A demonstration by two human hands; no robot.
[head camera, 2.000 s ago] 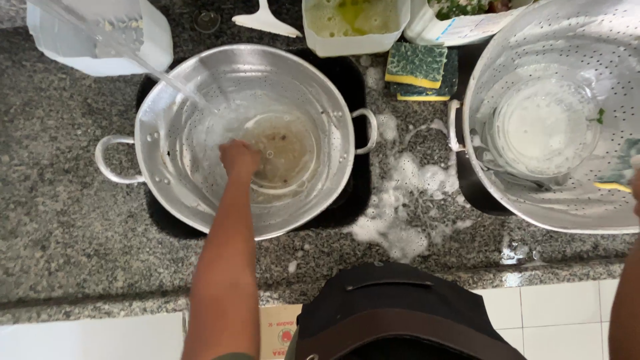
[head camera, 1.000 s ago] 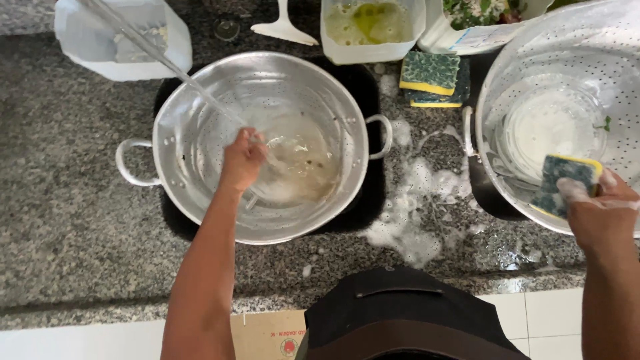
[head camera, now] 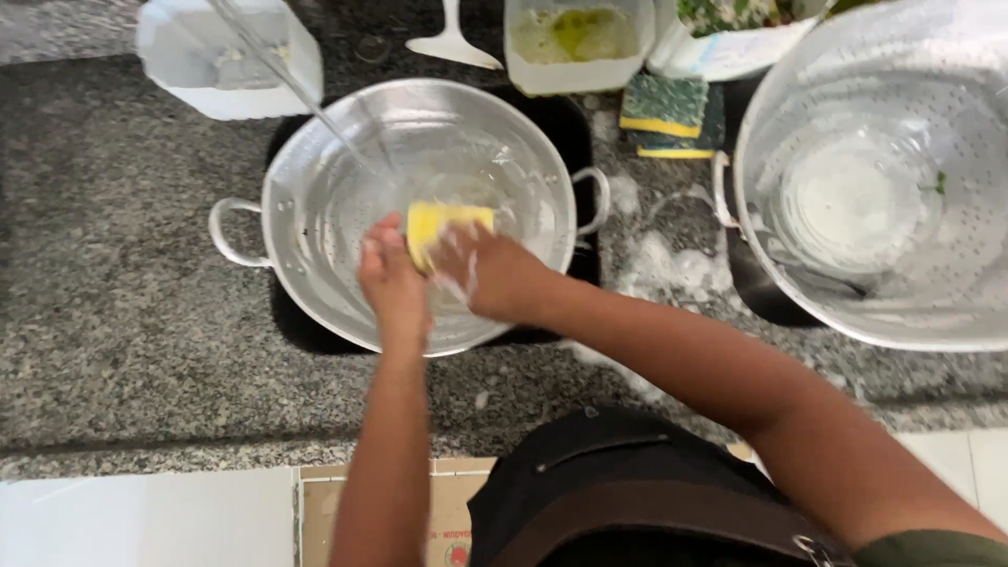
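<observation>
A yellow-and-green scouring sponge (head camera: pixel 445 224) is in my right hand (head camera: pixel 492 268), its yellow side up, over a two-handled aluminium colander (head camera: pixel 276 213). Suds cling to the right hand's fingers. My left hand (head camera: pixel 394 272) is close against the sponge's left edge; whether it grips anything is unclear. The colander sits over a dark sink basin (head camera: pixel 579 142), with a glass bowl of water seen inside it earlier, now mostly hidden by the hands. A stream of water (head camera: pixel 276 67) falls into the colander from the upper left.
A larger perforated colander (head camera: pixel 787 299) stands at right, holding a clear bowl (head camera: pixel 858 197). More sponges (head camera: pixel 665 106), a tub of yellowish liquid (head camera: pixel 579 47), a cut plastic container (head camera: pixel 228 63) and a white scraper (head camera: pixel 453 47) lie behind. Suds (head camera: pixel 669 264) cover granite between the colanders.
My right hand has moved left with the sponge from the larger colander to the one under the water. My left hand has stayed over that colander. The view has shifted slightly.
</observation>
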